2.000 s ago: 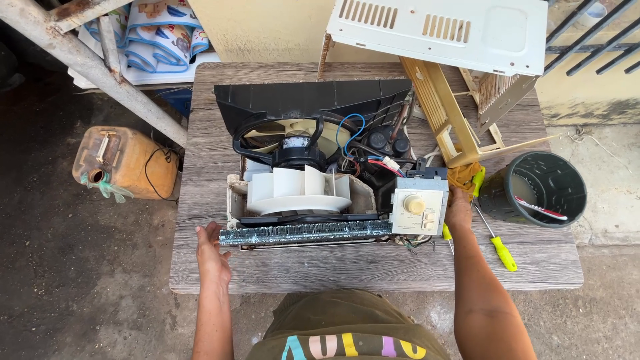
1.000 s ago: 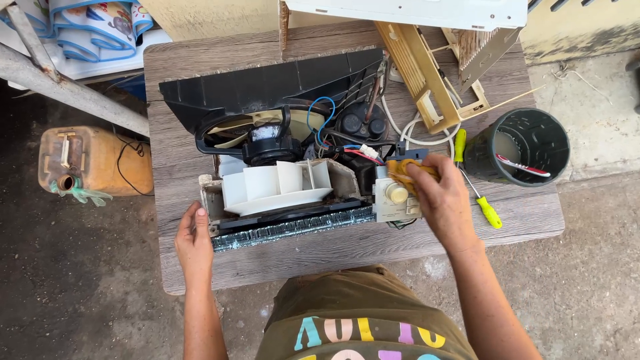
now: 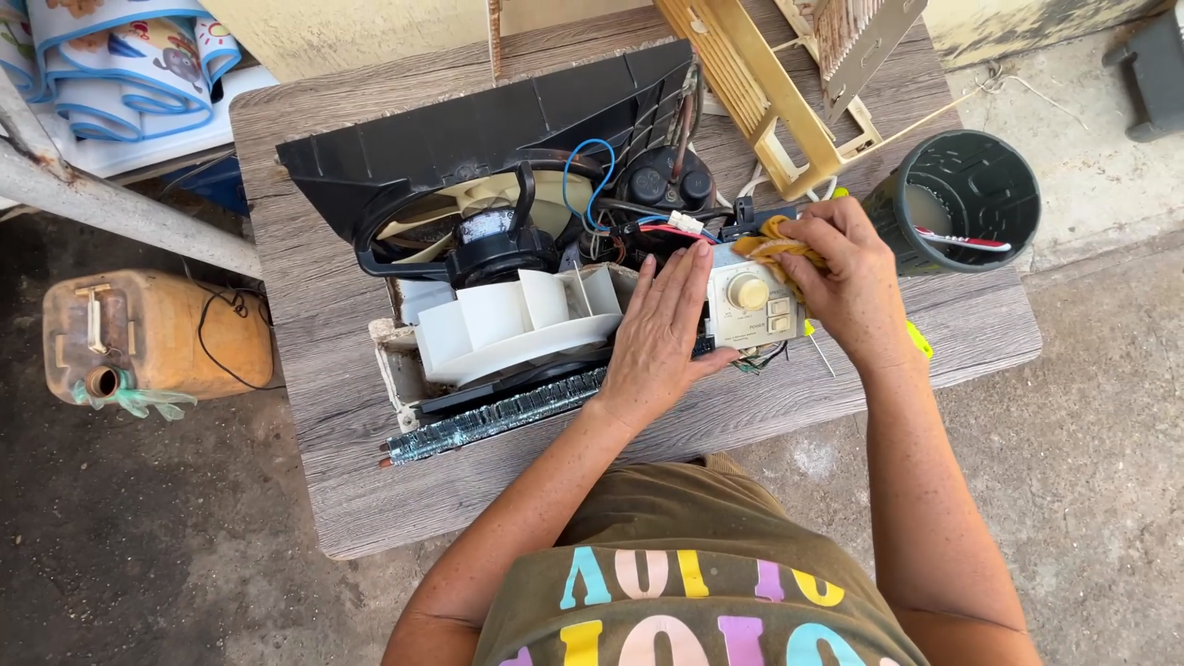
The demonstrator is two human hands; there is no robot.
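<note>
An opened window air conditioner lies on the table, with a white blower wheel (image 3: 518, 324), a black-framed fan (image 3: 481, 231) and a finned coil (image 3: 499, 416) along its near side. My left hand (image 3: 652, 338) lies flat, fingers together, against the left edge of the control panel (image 3: 754, 310), which has a cream knob and buttons. My right hand (image 3: 846, 273) pinches a yellow cloth (image 3: 782, 250) on the panel's upper right corner. Blue and red wires (image 3: 592, 190) run behind the panel. Part of the blower housing is hidden by my left hand.
A dark bucket (image 3: 1017, 199) holding some liquid and a red-and-white toothbrush (image 3: 962, 240) stands right of the unit. Yellow-handled screwdrivers (image 3: 918, 339) lie partly behind my right hand. A yellowed plastic frame (image 3: 740, 83) lies at the back of the table (image 3: 342, 499). An orange jerrycan (image 3: 166, 333) is on the floor, left.
My left hand has left the unit's left end and moved right to the control panel. My right hand went from beside the panel onto it with the cloth. The view has shifted closer.
</note>
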